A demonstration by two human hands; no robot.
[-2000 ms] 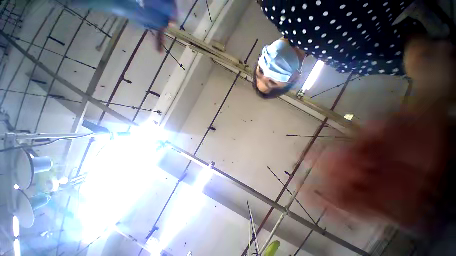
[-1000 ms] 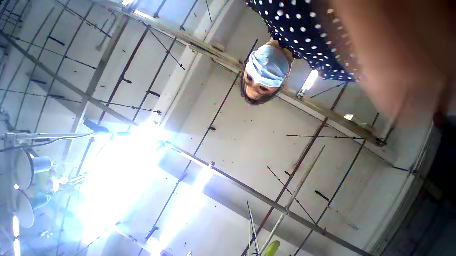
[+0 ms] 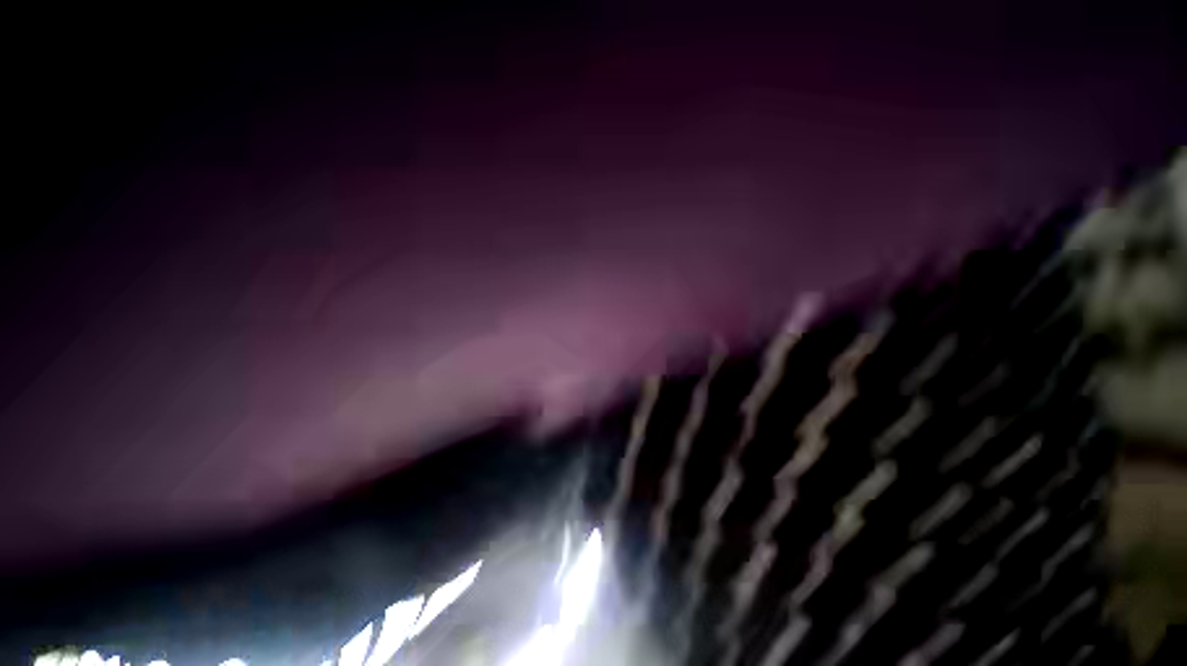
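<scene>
The head view is dark and strongly blurred. A pinkish-purple blurred shape (image 3: 521, 325), possibly part of a hand very close to the lens, spans the upper and middle picture. Whether it is my left or my right hand cannot be told, and no fingers can be made out. A dark garment with pale dots (image 3: 846, 507), smeared into streaks, fills the lower right. No held object can be made out.
Bright white light (image 3: 566, 605) shows at the bottom centre, with more light streaks to its left. A pale greyish-green blurred patch (image 3: 1146, 325) is at the right edge. Nothing else can be recognised.
The ceiling and the masked person are no longer visible. The pinkish shape now covers much of the picture, and the dotted garment has gone from upper right to lower right, heavily smeared.
</scene>
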